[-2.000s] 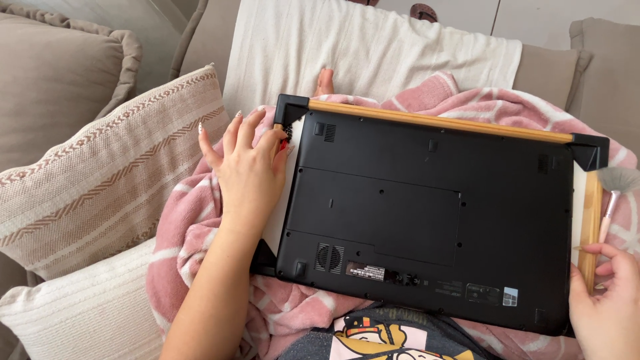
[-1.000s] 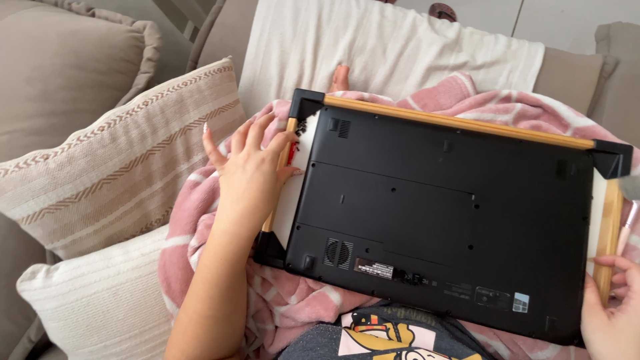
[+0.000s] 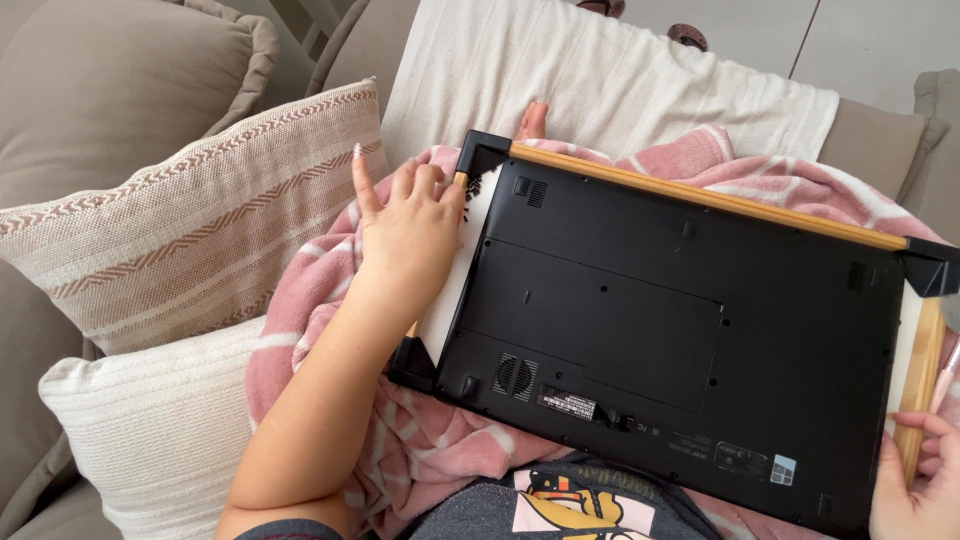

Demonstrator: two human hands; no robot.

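A black laptop [image 3: 600, 300] lies bottom side up on a white tray [image 3: 448, 300] with a wooden rim and black corners, resting on my lap. Small black screws [image 3: 472, 187] are gathered in the tray's upper left corner. Beside them, my left hand [image 3: 412, 232] reaches over the left rim with its fingers spread; its fingertips are partly hidden, so whether it holds anything is unclear. At the lower right, my right hand [image 3: 919, 472] grips the wooden rim [image 3: 921, 375] of the tray, thumb on the inner side.
A pink and white blanket [image 3: 300, 277] lies under the tray. Two cushions, one patterned [image 3: 187, 217] and one white [image 3: 150, 427], are at the left. A makeup brush [image 3: 946, 367] lies just beyond the right rim. A white cloth [image 3: 600, 75] covers the seat ahead.
The red item seen by my left fingers in the earlier frames no longer shows. My left fingers have shifted outward over the left rim. My right hand stays at the right rim.
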